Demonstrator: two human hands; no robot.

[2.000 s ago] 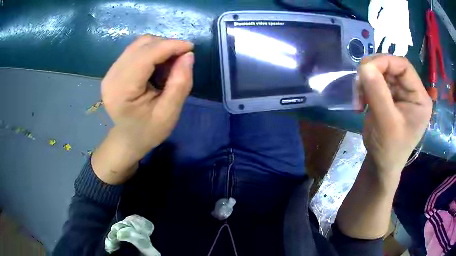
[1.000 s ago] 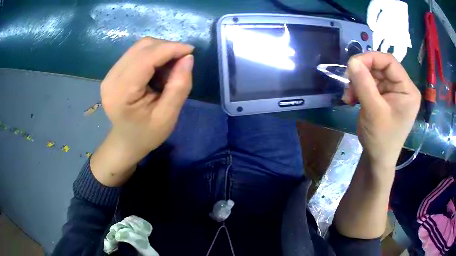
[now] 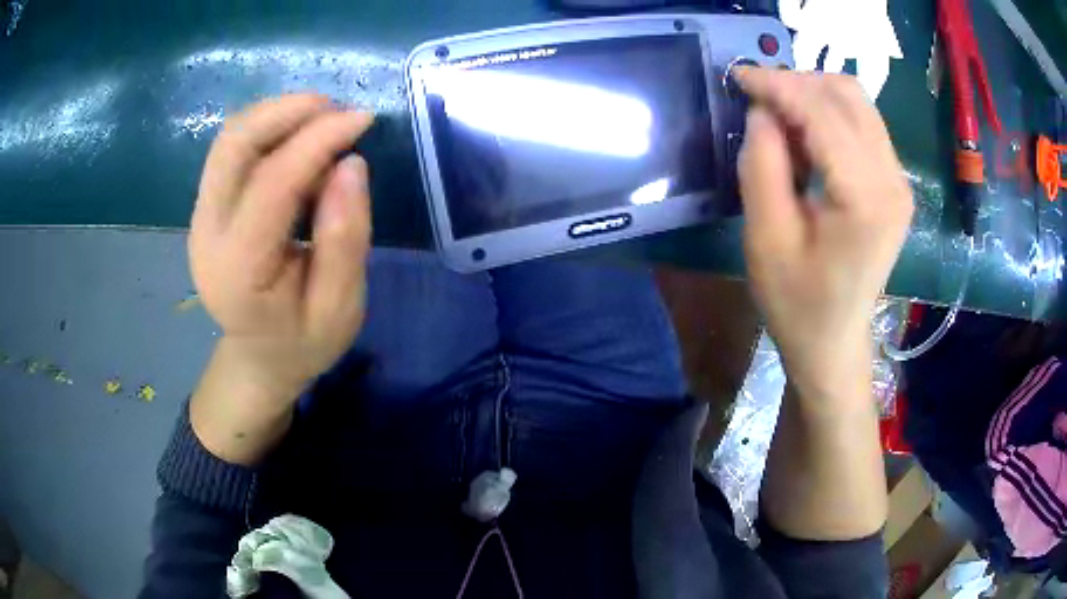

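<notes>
The grey-silver video speaker (image 3: 590,222) lies slightly tilted on the green bench, screen up. Its dark display (image 3: 573,176) has a bright white glare band and a small glare patch near the lower right. Small pale lettering shows along the display's top edge. My left hand (image 3: 281,222) is left of the unit, blurred, thumb and fingers a little apart, nothing visible in it. My right hand (image 3: 825,199) is over the unit's right end, thumb and index finger apart, no film visible in it. It hides part of the round dial and keys; the red button (image 3: 769,45) shows.
A white work glove (image 3: 848,41) lies at the back right. A red tool (image 3: 962,94) with a clear hose (image 3: 954,322) is farther right, near an orange item (image 3: 1048,170). Crinkled clear plastic (image 3: 749,433) is beside my lap. Pink-striped dark cloth (image 3: 1035,468) is at the lower right.
The clear film in my right hand is no longer visible, and that thumb and finger have parted. My left fingers have opened a little. The unit appears farther left and more tilted; the view has shifted.
</notes>
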